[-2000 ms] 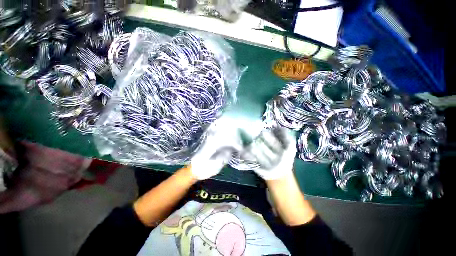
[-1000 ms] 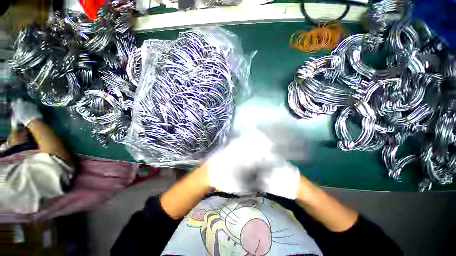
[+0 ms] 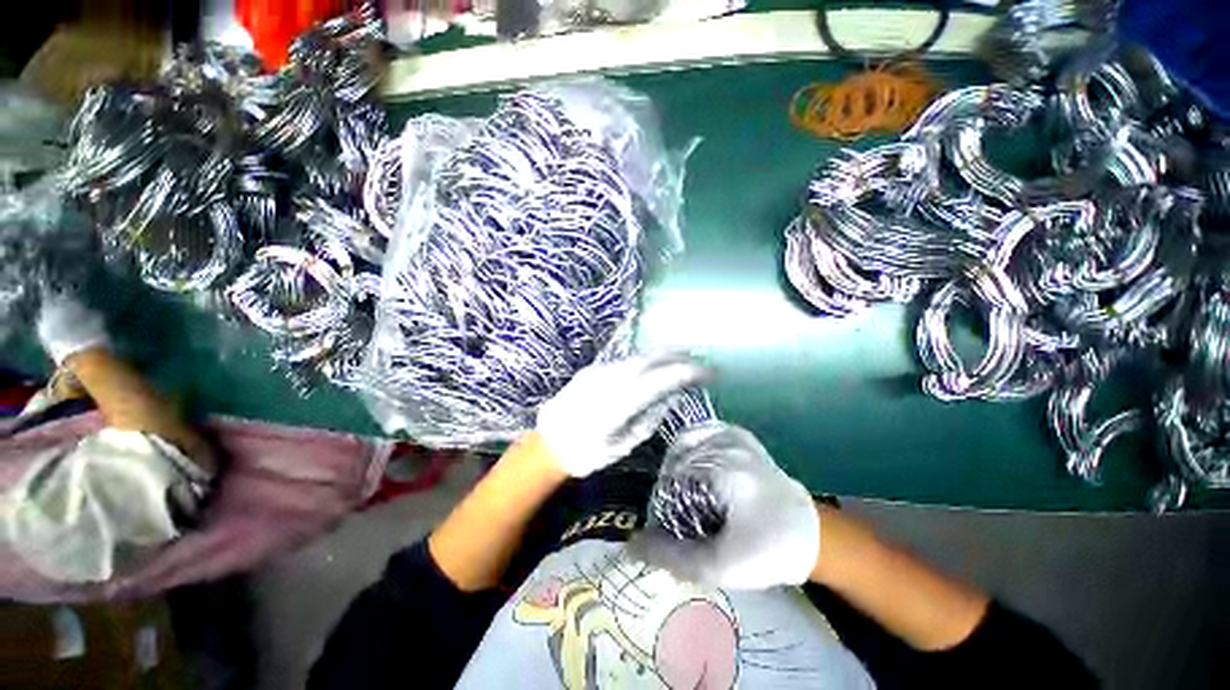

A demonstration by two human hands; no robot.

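My right hand point(image 3: 755, 519), in a white glove, is closed around a bundle of curved silver wire parts point(image 3: 691, 499) close to my shirt. My left hand point(image 3: 610, 411), also gloved, lies at the upper end of this bundle with its fingers extended; whether it grips the wires is not clear. An open clear poly bag point(image 3: 452, 431) full of loose curved wire parts point(image 3: 519, 256) lies just beyond my left hand. The underside of both hands is hidden.
Wire bundles are heaped on the right point(image 3: 998, 243) and left point(image 3: 202, 202). Orange rubber bands point(image 3: 863, 101) and a black loop point(image 3: 884, 51) lie near the rear rail point(image 3: 594, 51). A coworker's gloved hand point(image 3: 70, 328) is at far left.
My hands have separated slightly, and the wire bundle shows between them. My right hand is lower and nearer my body. The coworker's hand is now beside a blurred, clear plastic-like shape.
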